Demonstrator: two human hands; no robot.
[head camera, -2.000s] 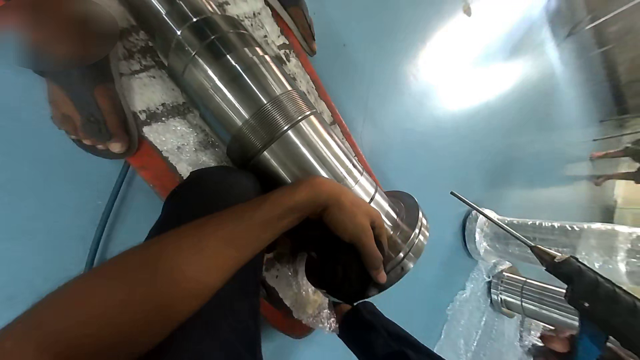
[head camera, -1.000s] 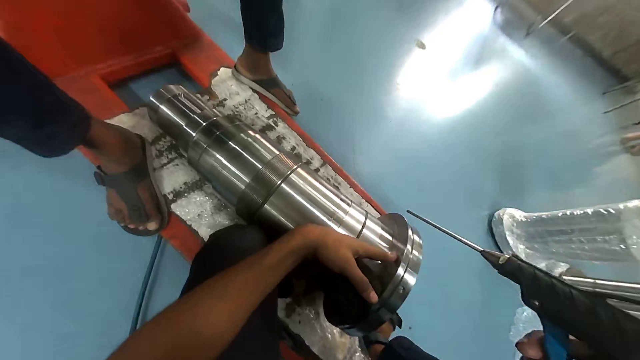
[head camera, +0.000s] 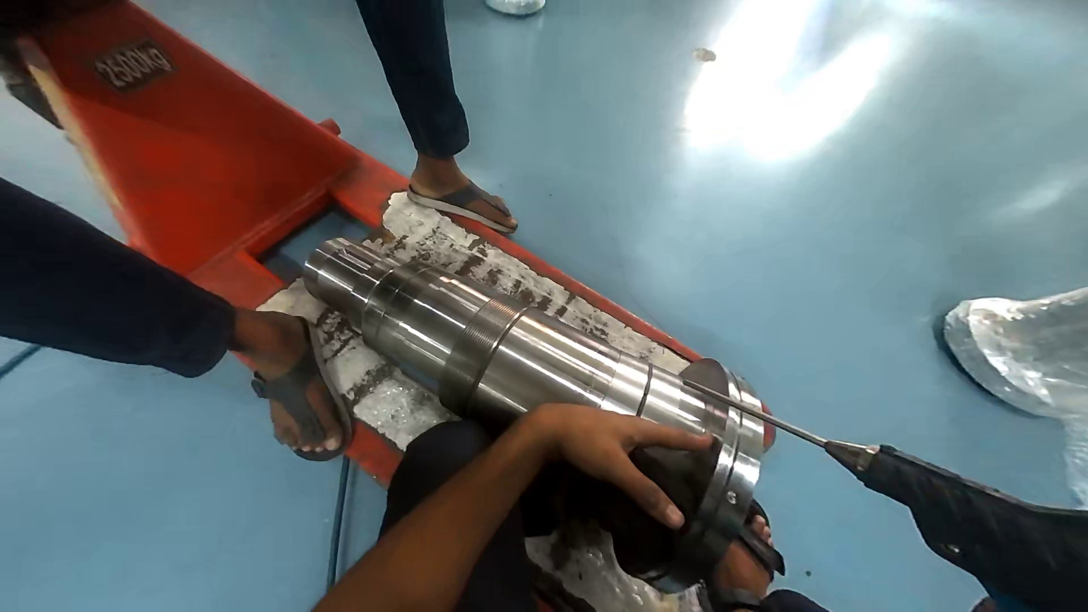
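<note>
A polished steel spindle shaft (head camera: 552, 361) with a threaded band and a flanged end (head camera: 738, 459) lies across the forks of a red pallet jack. My left hand (head camera: 625, 455) rests on the shaft beside the flange, fingers spread. A black air blow gun (head camera: 952, 510) comes in from the right, its thin metal nozzle (head camera: 790, 427) reaching over the shaft just by the flange. Of my right hand only a sliver may show at the bottom right edge, below the gun; its grip is hidden. A dark shadowed part lies under my left hand.
The red pallet jack (head camera: 204, 161) has worn white padding (head camera: 459, 246) on its forks. Another person's sandalled feet (head camera: 463, 200) stand on both sides of the shaft. A hose (head camera: 340, 518) runs along the blue floor at lower left. A plastic-wrapped object (head camera: 1020, 353) lies at right.
The blow gun's nozzle has come from the right, clear of the shaft, to over the shaft by the flange. My left hand stays near the flange. The view has shifted toward the pallet jack.
</note>
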